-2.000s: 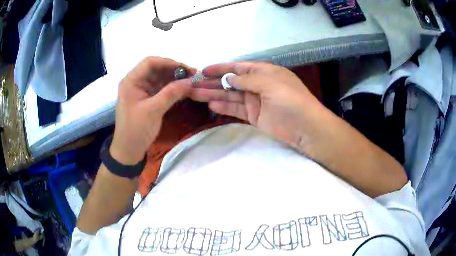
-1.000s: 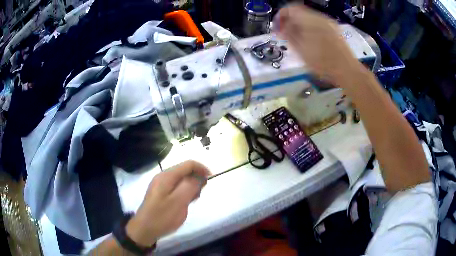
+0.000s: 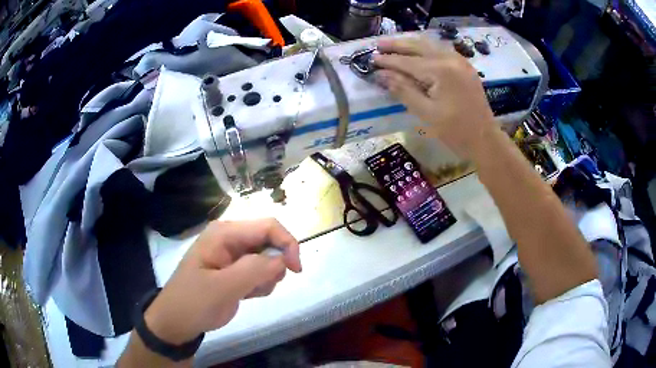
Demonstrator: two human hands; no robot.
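A white sewing machine head (image 3: 288,108) with a blue stripe lies across the far side of the table. My right hand (image 3: 439,90) reaches over its top, fingertips at a looped metal fitting (image 3: 362,61). Whether they grip anything is hidden. My left hand (image 3: 223,280) is in front of the needle area, above the table, with fingers curled and thumb against the index finger. A small greyish spot shows between them; I cannot tell if it is an object or the thumbnail. The needle area (image 3: 248,188) is under bright light.
Black-handled shears (image 3: 367,208) and a lit mobile phone (image 3: 411,192) lie right of the needle. Pale and dark cloth (image 3: 68,215) is heaped at left. More cloth (image 3: 618,237) hangs at right. An orange object (image 3: 259,21) stands behind the machine.
The view has lifted from my lap to the machine. My hands, together earlier around small items, are apart. My right hand has come down onto the machine top; my left fingers are curled more.
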